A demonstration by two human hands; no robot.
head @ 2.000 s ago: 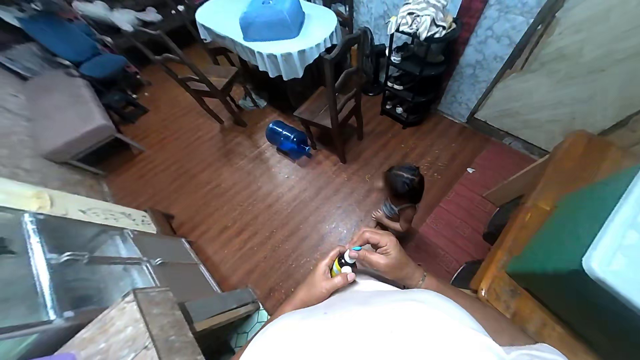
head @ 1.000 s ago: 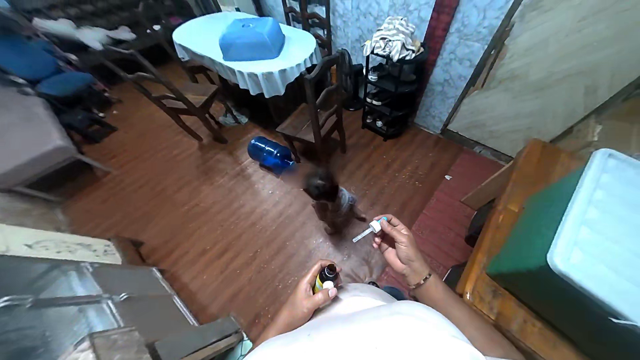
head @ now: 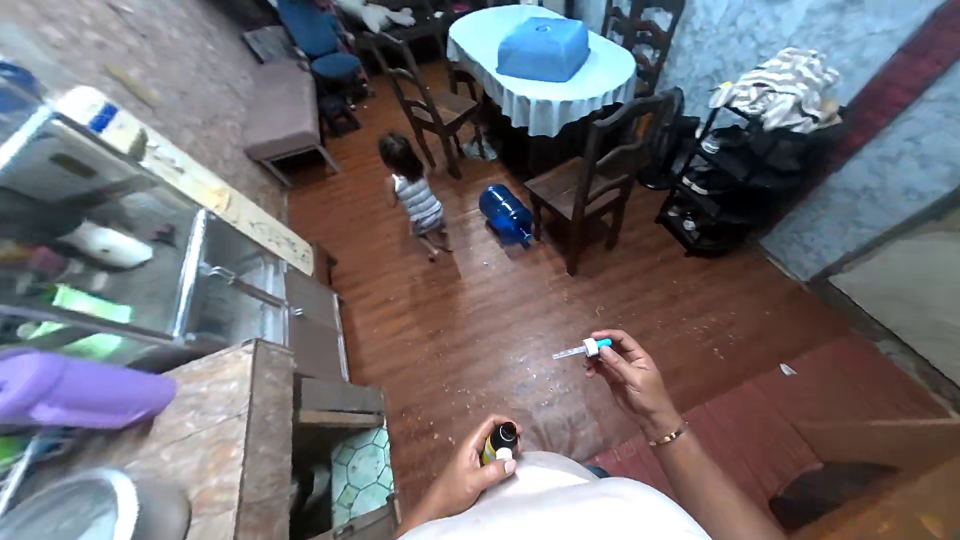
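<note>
My left hand [head: 474,466] holds a small dark bottle [head: 500,441] with a yellow label, its dark mouth uncovered and tilted up toward me. A white piece [head: 504,454] shows at the bottle's front, by my thumb; whether it is a cap or part of the label cannot be told. My right hand [head: 628,369], with a bracelet at the wrist, pinches the teal bulb of a dropper [head: 590,348]. The dropper has a white collar, and its clear tube points left, above and to the right of the bottle and apart from it.
A small person [head: 417,196] stands on the wooden floor near a blue water jug [head: 506,214] lying on its side. Behind are a wooden chair [head: 585,184] and a cloth-covered table [head: 540,105]. A shoe rack [head: 720,187] is at right; a tiled counter [head: 214,397] is at left.
The dropper was at the bottle two seconds ago; now my right hand holds it apart. The small person has moved away toward the chairs and past the jug. The view has swung left.
</note>
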